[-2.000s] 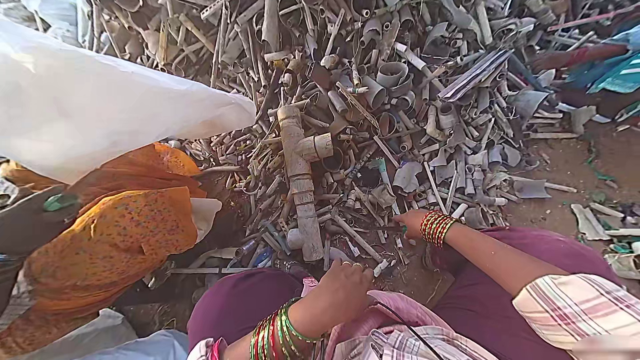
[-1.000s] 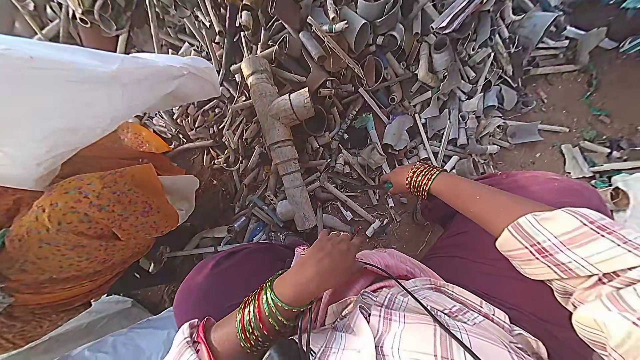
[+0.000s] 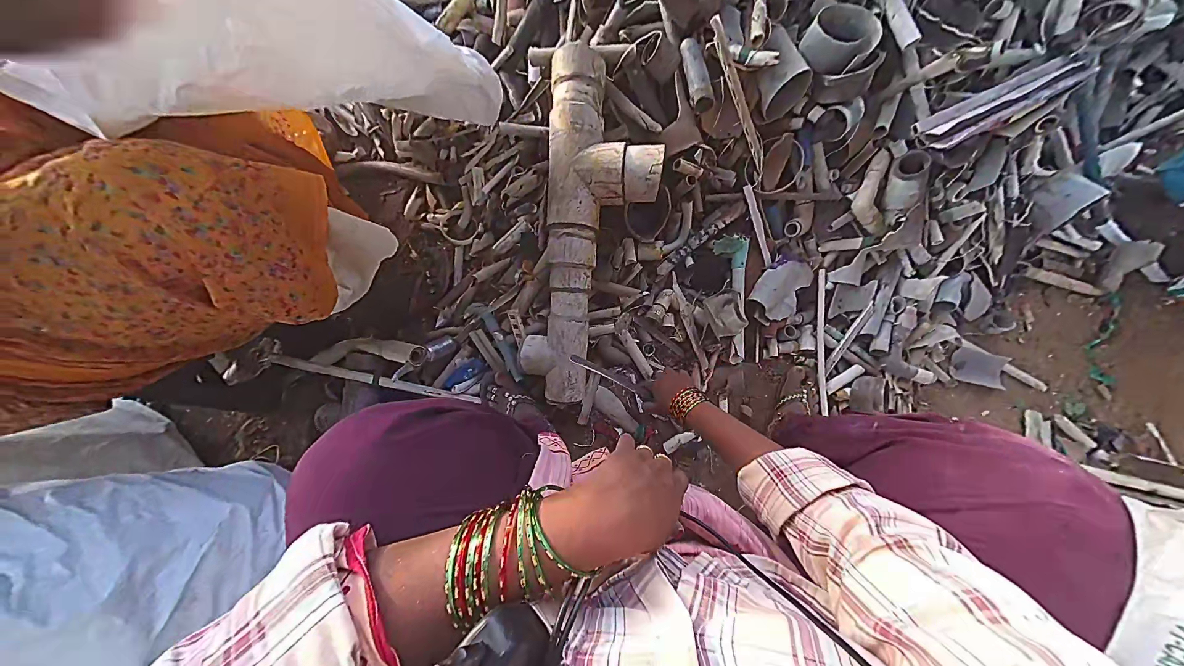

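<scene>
My right hand (image 3: pixel 668 390), with thin bangles at the wrist, reaches to the near edge of the scrap heap, closed around a thin metal blade (image 3: pixel 606 373) that points left. The blade's tip touches or overlaps a dirty white plastic pipe with a T-fitting (image 3: pixel 573 213), which lies lengthwise on the heap. My left hand (image 3: pixel 624 504), wearing green and red bangles, is in front of my lap with curled fingers; whether it holds anything is hidden. A small pipe stub (image 3: pixel 535 355) sticks out at the pipe's near end.
Broken plastic pipes and fittings (image 3: pixel 837 42) cover the ground ahead. Patterned orange cloth (image 3: pixel 166 250) and a white sheet or sack (image 3: pixel 305 55) are at left, a pale sack (image 3: pixel 139 555) below them. Bare soil (image 3: pixel 1073 342) shows at right. A black cable (image 3: pixel 768 578) crosses my lap.
My right hand has moved left, closer to the near end of the T-fitted pipe, and the blade now shows plainly. The view has shifted and the pipe appears more upright in it.
</scene>
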